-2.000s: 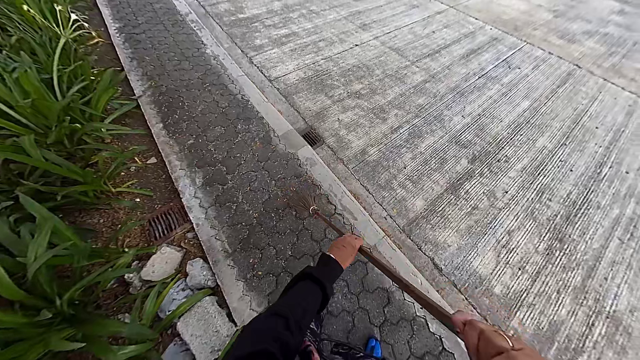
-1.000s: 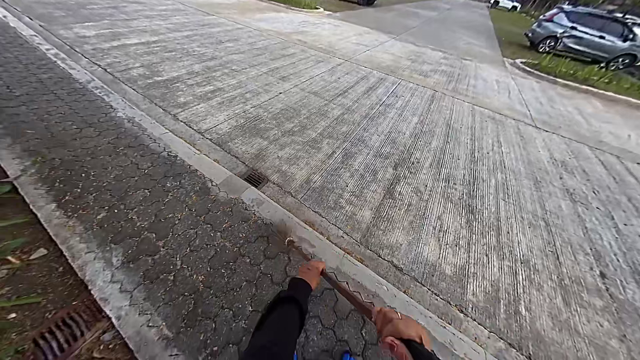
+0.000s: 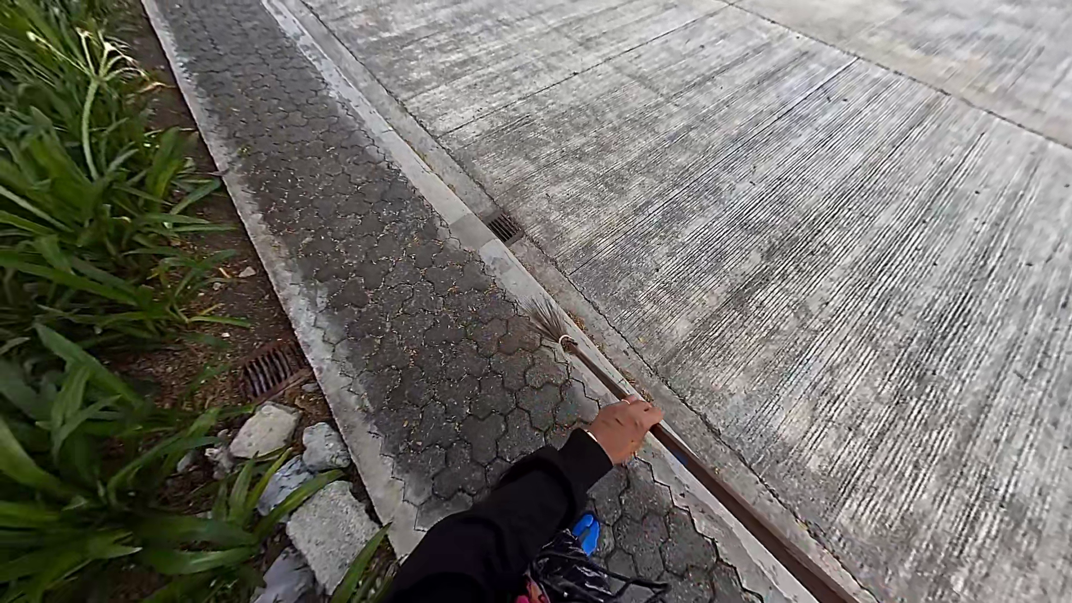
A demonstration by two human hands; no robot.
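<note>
My left hand (image 3: 624, 427), in a black sleeve, is closed around the brown pole of a long-handled stick broom (image 3: 729, 494). Beyond the hand the pole runs up to a small fan of thin bristles (image 3: 548, 322), bound with a pale tie, at the edge between the dark pavers (image 3: 394, 335) and the concrete curb (image 3: 523, 280). Toward the lower right the pole leaves the frame. My right hand is out of view. Small dry bits lie scattered over the pavers.
A drain grate (image 3: 504, 226) sits beside the curb, next to the grooved concrete road (image 3: 754, 251). Leafy plants (image 3: 92, 335), a rusty grate (image 3: 272, 368) and rocks (image 3: 331, 532) border the path at left. Low down are a black plastic bag (image 3: 574, 569) and something blue (image 3: 588, 533).
Compared with two seconds ago, the bristles have moved right, from the pavers to the curb's edge. My right hand, on the pole in both earlier frames, has left view. The view has swung widely.
</note>
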